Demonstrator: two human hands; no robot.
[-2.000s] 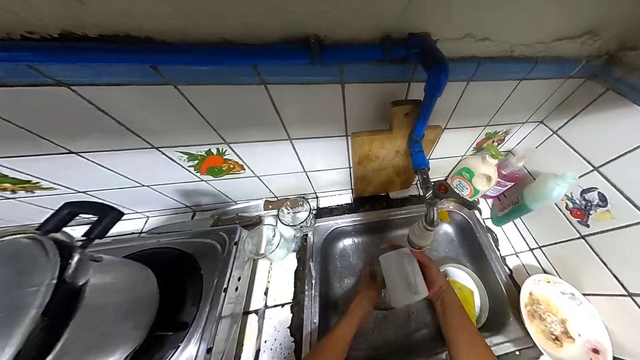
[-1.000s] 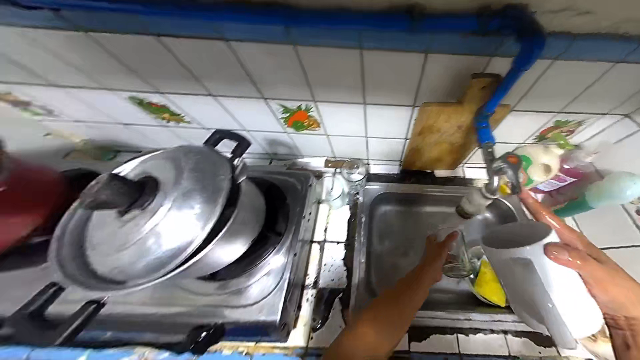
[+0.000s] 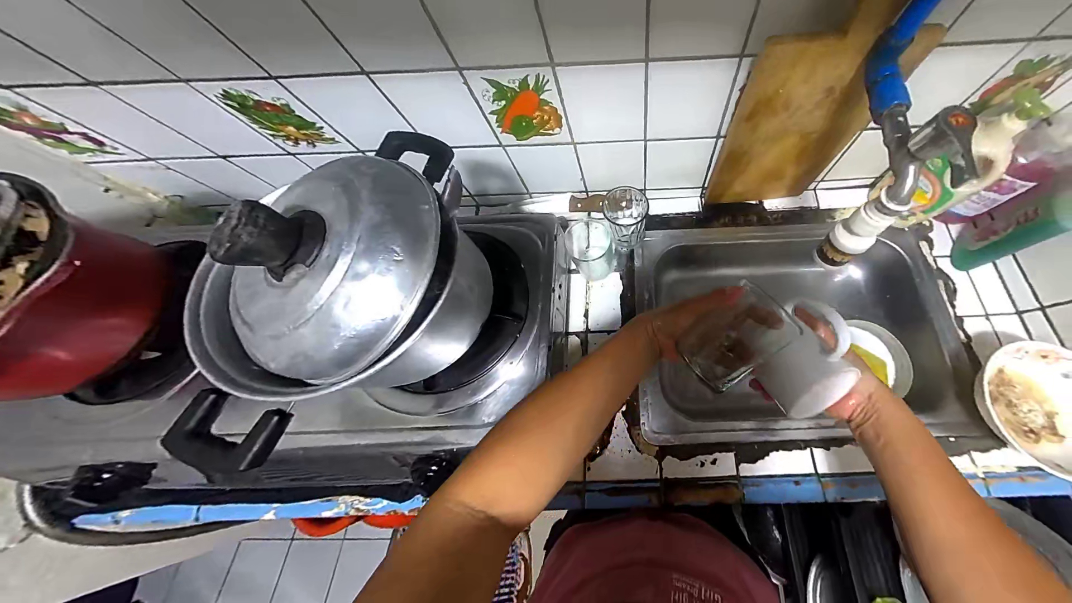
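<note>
Over the steel sink [image 3: 695, 419], my left hand [image 3: 682, 322] grips a clear drinking glass [image 3: 737, 335], tilted with its rim toward a white mug [image 3: 804, 373]. My right hand [image 3: 846, 381] is shut on the mug near its handle; the two vessels meet or overlap in view. Behind my right hand a white bowl [image 3: 892, 343] with something yellow in it lies in the sink. The faucet [image 3: 888, 201] hangs over the back of the sink; I cannot see water running from it.
Left of the sink stand two clear glasses [image 3: 590, 247] and a stove [image 3: 536, 335] with a lidded aluminium pot [image 3: 335, 276] and a red pot [image 3: 84, 293]. A wooden cutting board [image 3: 779, 109], soap bottles [image 3: 1013, 218] and a plate with food residue [image 3: 1026, 402] are around the sink.
My right hand has brought the white mug from near the faucet, at the right, back over the sink beside the glass. My left hand has raised the glass from low in the sink.
</note>
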